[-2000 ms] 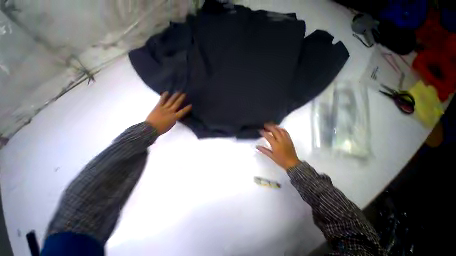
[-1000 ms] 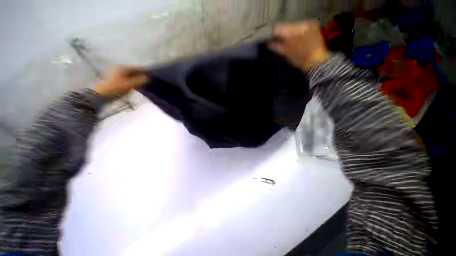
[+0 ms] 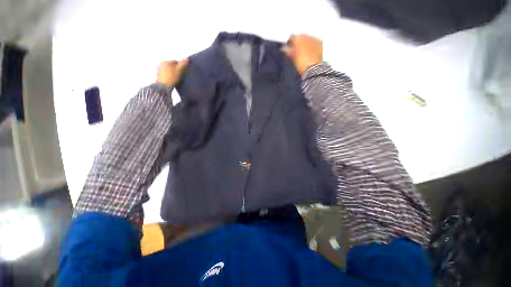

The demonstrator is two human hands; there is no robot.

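A dark charcoal garment with a collar, a front opening and a small fastener at the middle hangs spread out in front of my body. Pale grey lining shows in its V-shaped neck. My left hand grips it at the shoulder on the left side. My right hand grips the other shoulder. The lower edge reaches past the table's near edge to my waist. The fingertips of both hands are partly hidden or blurred.
The white table curves around the garment. A black phone-like rectangle lies at the left. Small yellowish snips lie at the right. Another dark garment heap is at the upper right. Dark glossy plastic is at the lower right.
The view has turned left and down. The garment, first flat on the table and then lifted and blurred, is now held upright close to my body, its front showing. Both hands have taken hold of it.
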